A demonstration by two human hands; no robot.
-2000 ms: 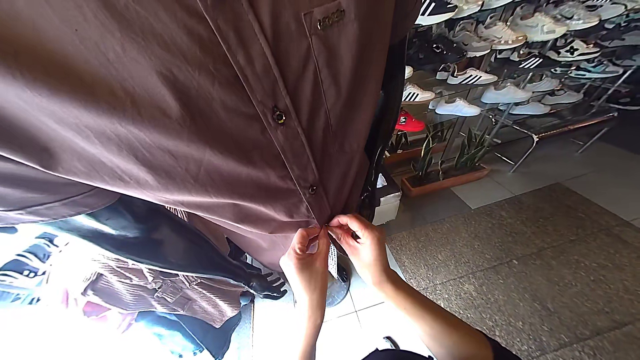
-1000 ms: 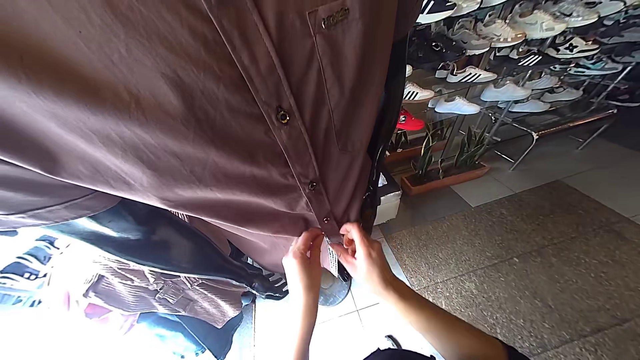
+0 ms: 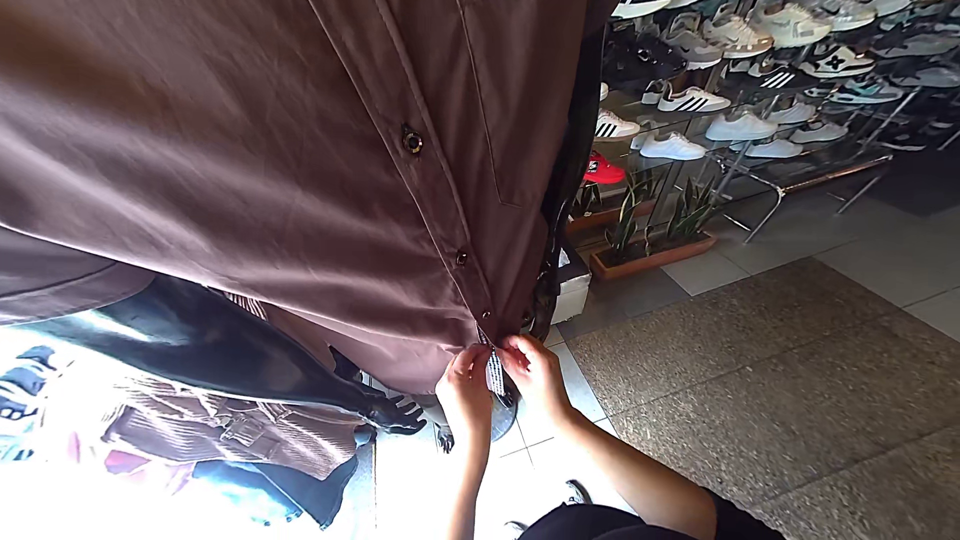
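Observation:
A brown button-up shirt [image 3: 300, 187] hangs on a glossy black mannequin [image 3: 225, 345], covering the upper left and centre. Its placket shows dark round buttons [image 3: 412, 141], closed down to a small one [image 3: 486, 315] just above my hands. My left hand [image 3: 466, 390] pinches the shirt's front edge near the hem between thumb and fingers. Close beside it, my right hand [image 3: 532, 375] pinches the other side of the placket. Between the hands the placket parts slightly and a checked black-and-white strip [image 3: 496, 373] shows below. Whether a button lies between my fingertips is hidden.
Racks of sneakers [image 3: 694, 99] stand at the upper right, with potted plants in a terracotta planter [image 3: 652, 256] below. A white box [image 3: 574, 289] sits behind the shirt. A ribbed garment [image 3: 247, 427] and jeans [image 3: 300, 480] lie at lower left beneath the mannequin's arm.
Both hands stay together at the placket near the hem. The fingers have shifted slightly, and the small button just above them, visible one second ago, still shows.

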